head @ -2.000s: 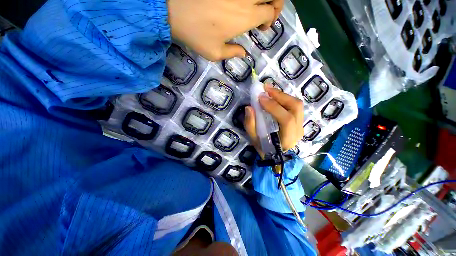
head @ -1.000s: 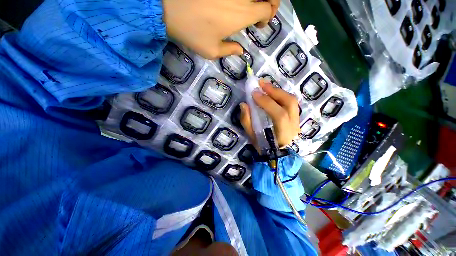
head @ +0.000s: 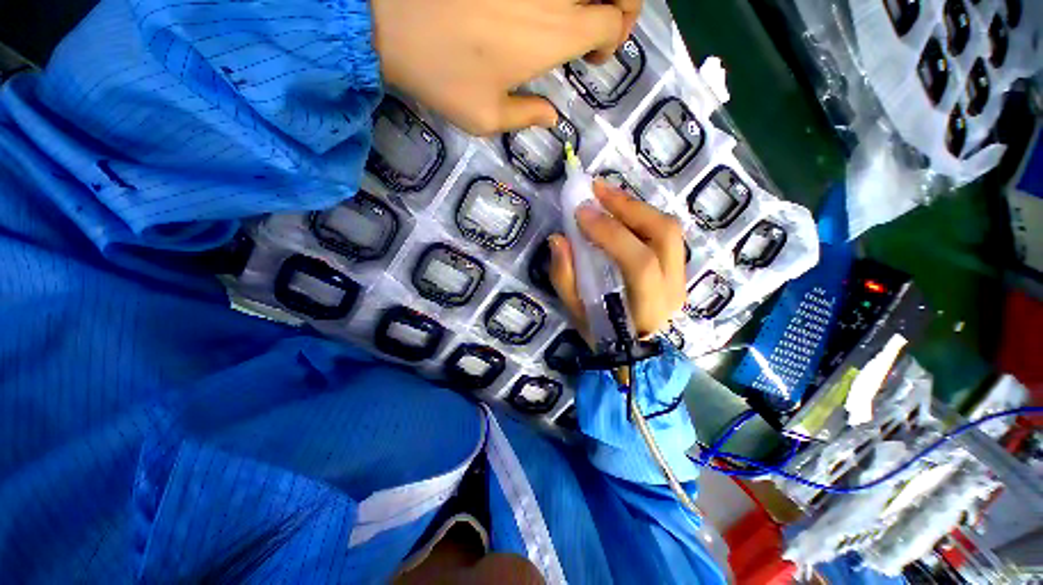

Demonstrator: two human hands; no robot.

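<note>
A whitish blister tray (head: 429,237) with rows of black rounded-square watch housings lies tilted across the lap. My right hand (head: 631,257) holds a translucent dispensing syringe (head: 592,257) like a pen. Its pale-yellow tip is at the right rim of one housing (head: 533,155); whether it touches cannot be told. A black fitting (head: 618,352) and a thin beige tube (head: 654,446) are at its rear. My left hand (head: 492,57) lies over the tray's upper part, its thumb beside the same housing. Its other fingertips are curled and partly hidden, so its hold is unclear.
A black controller (head: 875,299) with a red display stands at the right beside a perforated blue panel (head: 801,331). A blue hose (head: 869,486) loops below it. Another tray (head: 909,86) in clear film is at the upper right. More trays (head: 915,491) are at the lower right.
Since the oldest frame, my right hand and the syringe have shifted slightly left and up, the tip moving along the housing's right side. My left hand has shifted slightly left. Since one second ago, almost nothing has moved.
</note>
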